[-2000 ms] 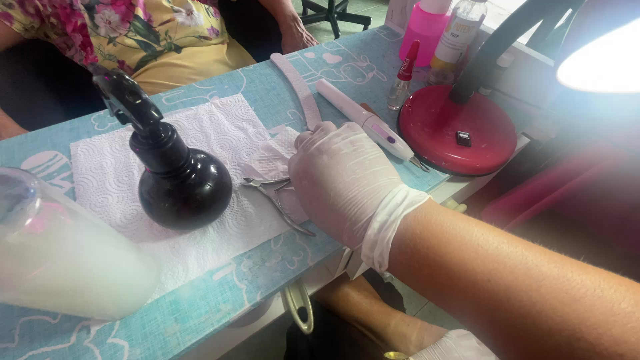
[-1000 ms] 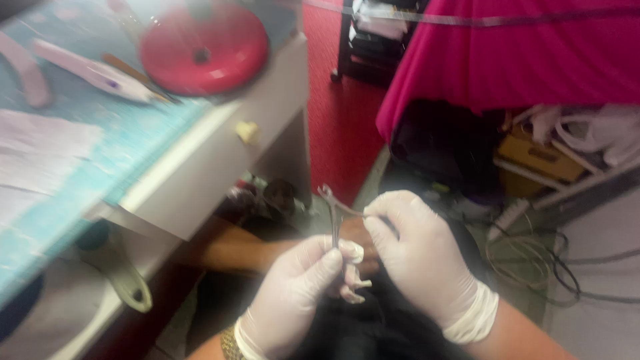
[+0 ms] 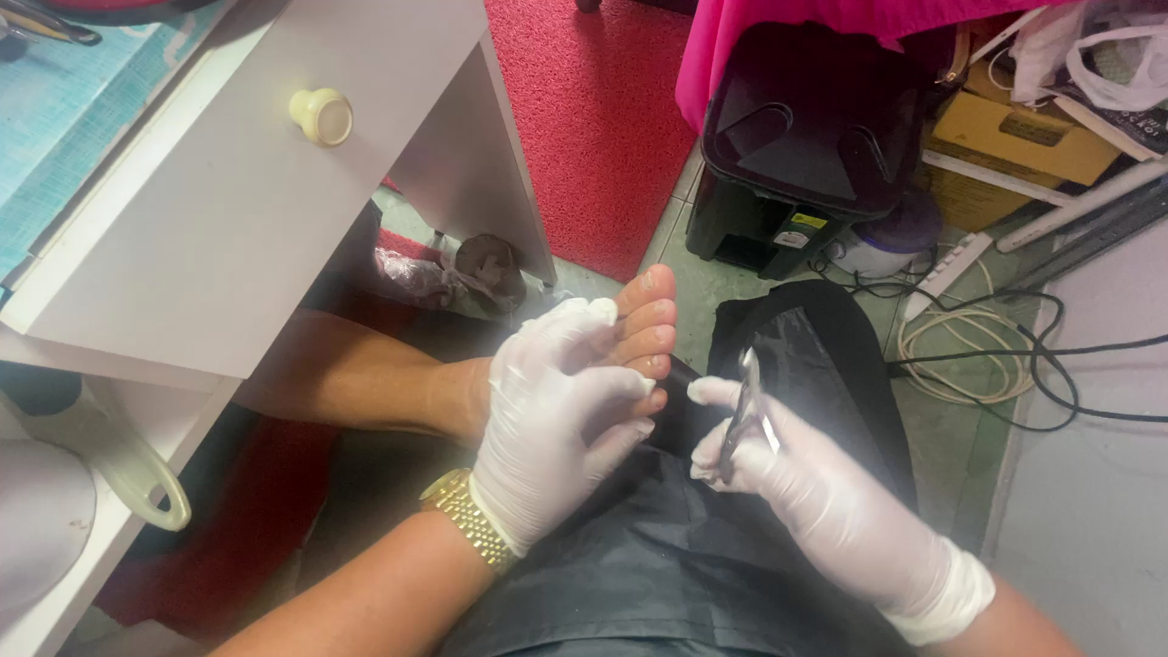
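My left hand [image 3: 547, 424], in a white glove with a gold-toned watch at the wrist, is wrapped around another person's bare foot [image 3: 639, 338], its fingers at the toes. The toes point up and to the right, and the leg [image 3: 374, 370] comes out from under the desk. Right of the foot, apart from it, my right hand [image 3: 785, 465], gloved too, holds metal cuticle nippers [image 3: 750, 415] with the jaws pointing up. A dark apron [image 3: 630, 557] covers my lap below both hands.
At the left stands a white desk with a drawer knob [image 3: 321, 117] and a blue cover [image 3: 100, 109]. A foot file [image 3: 119, 452] lies on a lower shelf. A black bin [image 3: 803, 146], cardboard boxes [image 3: 1022, 146], a power strip [image 3: 944, 274] and coiled cables [image 3: 967, 351] are at the right.
The view has swung from the tabletop down to the floor. One second ago the nippers were between both hands; now only my right hand holds them, and my left hand is around the foot.
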